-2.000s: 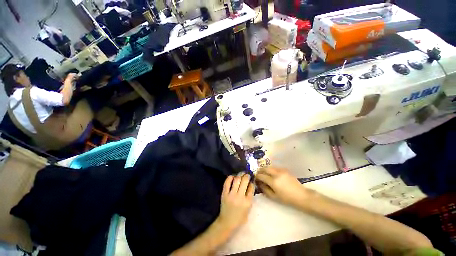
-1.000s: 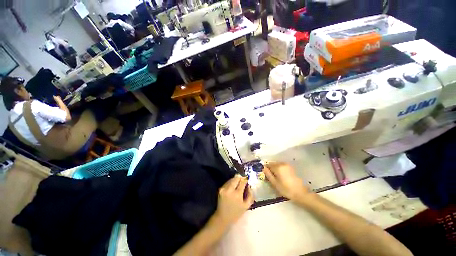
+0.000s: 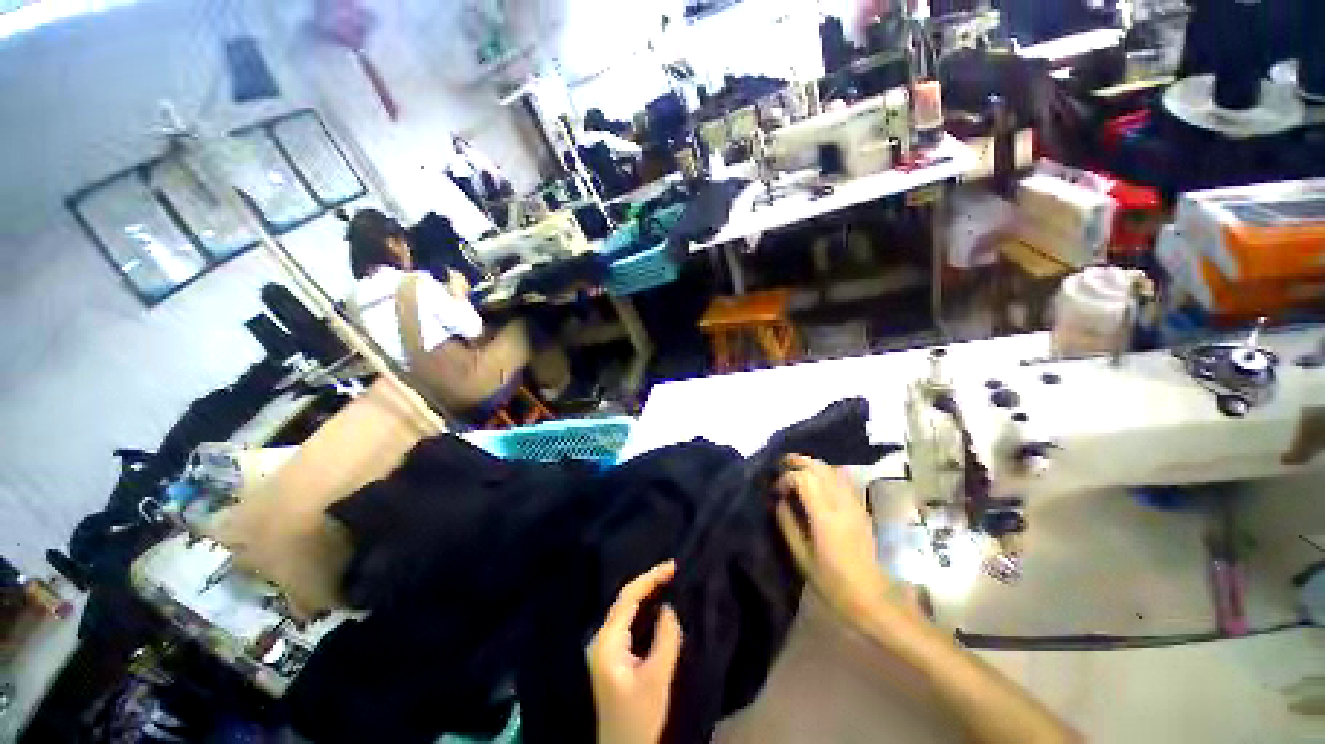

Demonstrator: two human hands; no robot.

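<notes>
The black garment piece (image 3: 712,538) lies bunched over the left part of the pale table, away from the needle area. My right hand (image 3: 831,541) has its fingertips closed on the upper right part of the cloth. My left hand (image 3: 637,661) is over the cloth lower down, with thumb and fingers apart. The white sewing machine (image 3: 1119,436) stands to the right, with its lit presser foot area (image 3: 952,560) uncovered by cloth. A narrow black strip (image 3: 1075,640) runs along the machine bed's front edge.
Pinkish-red snips (image 3: 1229,589) lie on the machine bed. A turquoise basket (image 3: 567,442) is behind the cloth. A white thread cone (image 3: 1094,308) and orange-and-white boxes (image 3: 1264,255) stand behind the machine. A person (image 3: 422,320) sits at another station, near a wooden stool (image 3: 748,313).
The view has swung left. The cloth has come away from the presser foot to the left. My right hand has moved from the foot onto the cloth; my left hand has moved back and opened.
</notes>
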